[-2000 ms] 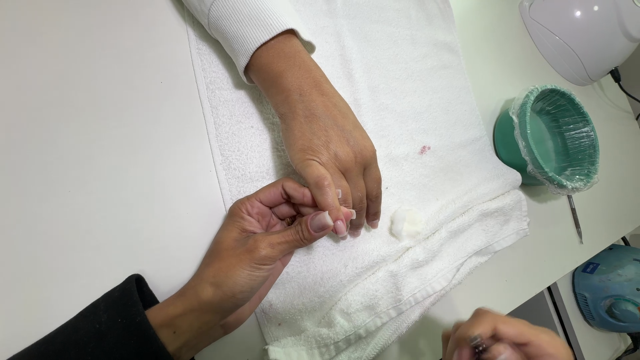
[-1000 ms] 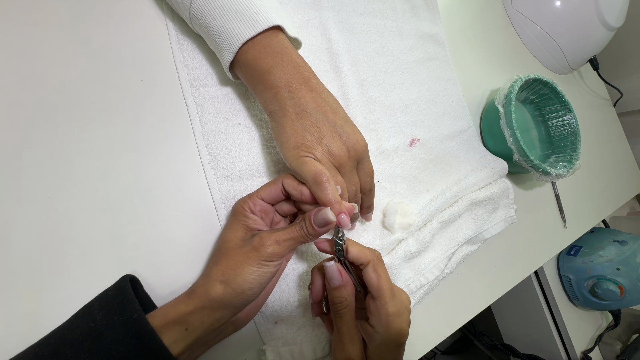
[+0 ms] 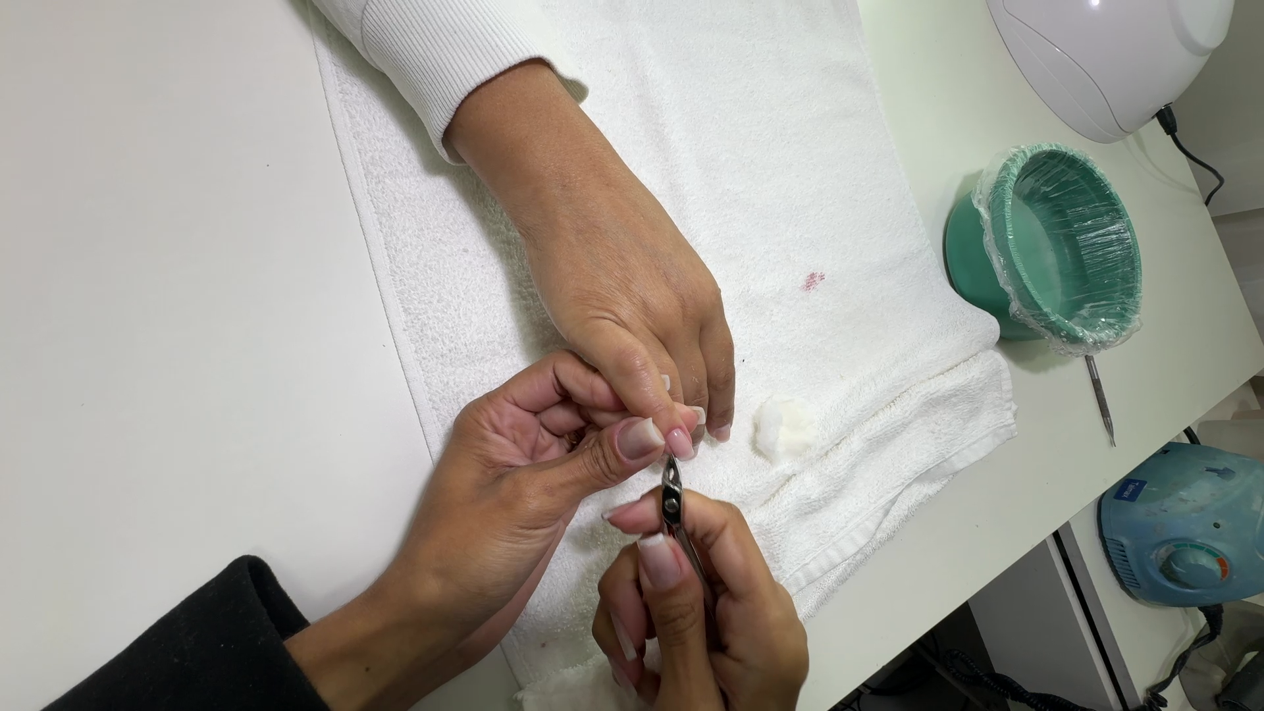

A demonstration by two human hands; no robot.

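Note:
Another person's hand (image 3: 622, 257), in a white ribbed sleeve, rests palm down on a white towel (image 3: 731, 148). My left hand (image 3: 523, 474), in a black sleeve, grips a finger of that hand between thumb and fingers. Metal cuticle nippers (image 3: 672, 504) are held in my right hand (image 3: 711, 602), with their tips at the nail of the held finger. Whether the jaws touch the skin cannot be told. Just right of the fingers lies a white cotton pad (image 3: 784, 430). A small pink stain (image 3: 814, 281) marks the towel above it.
A green bowl (image 3: 963, 247) lined with clear plastic stands at the right, beside a thin metal tool (image 3: 1100, 400) on the white table (image 3: 197, 247). Behind it is a white rounded device (image 3: 1106, 59) with a black cord. A blue device with a dial (image 3: 1180, 523) sits lower right.
My right hand, at the lower right edge two seconds ago, has moved left and up to the held finger with the nippers. My left hand keeps its hold.

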